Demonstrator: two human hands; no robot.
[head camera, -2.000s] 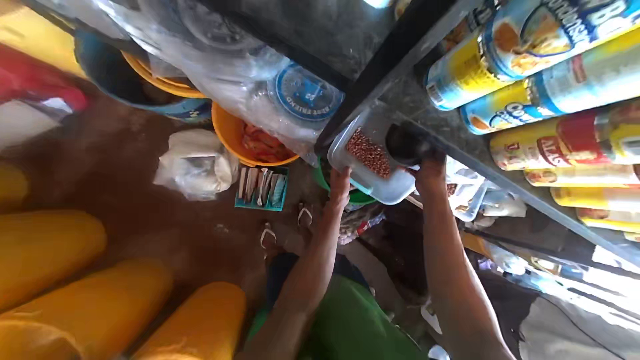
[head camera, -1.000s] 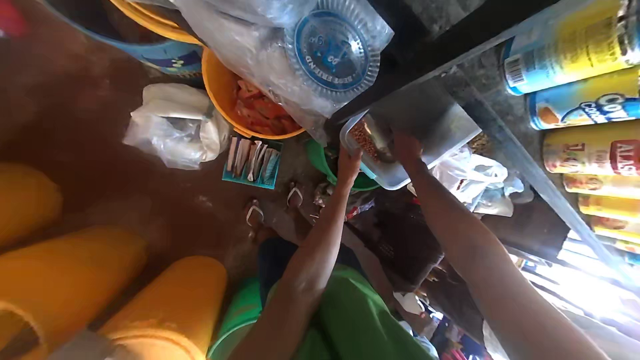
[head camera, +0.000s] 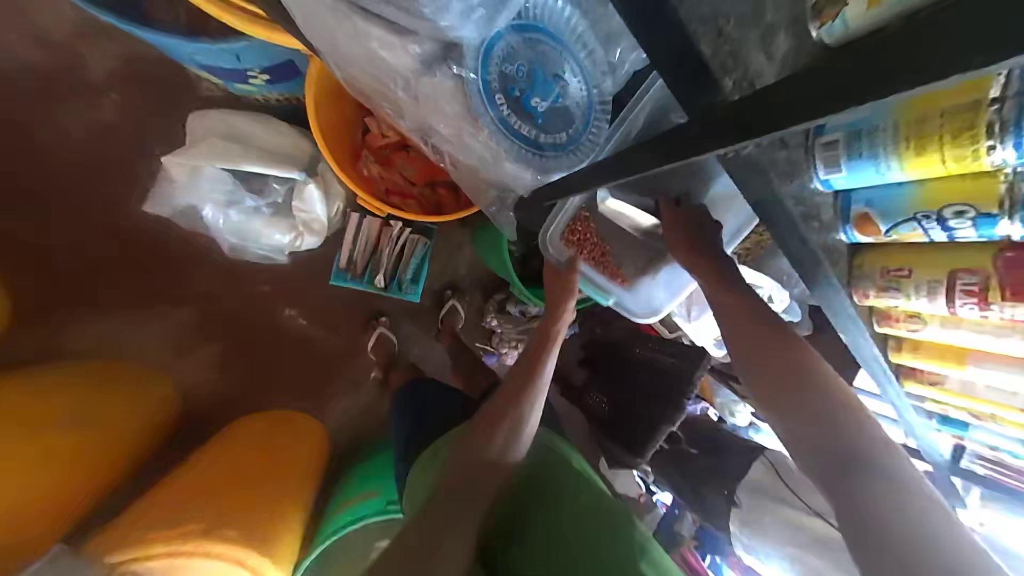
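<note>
My left hand (head camera: 562, 288) grips the near left edge of a clear plastic container (head camera: 648, 296). Reddish-brown beans or nuts (head camera: 590, 248) lie along the container's left side, and its bottom shows bare farther right. My right hand (head camera: 692, 232) is over the container's right part, its fingers partly in shade; whether it holds anything cannot be told. A pale, shiny piece (head camera: 628, 214) lies just left of its fingers. The container is below the dark shelf frame.
A dark metal shelf bar (head camera: 640, 160) crosses above the container. Cans (head camera: 920, 208) line the shelf at right. An orange basin (head camera: 336, 136), a white plastic bag (head camera: 248, 184), a teal box (head camera: 376, 280) and a green bucket (head camera: 500, 256) stand at left; yellow containers (head camera: 224, 496) are lower left.
The dark scoop-like object at my right hand two seconds ago no longer shows clearly. The beans or nuts now lie toward the container's left side. The view has shifted closer.
</note>
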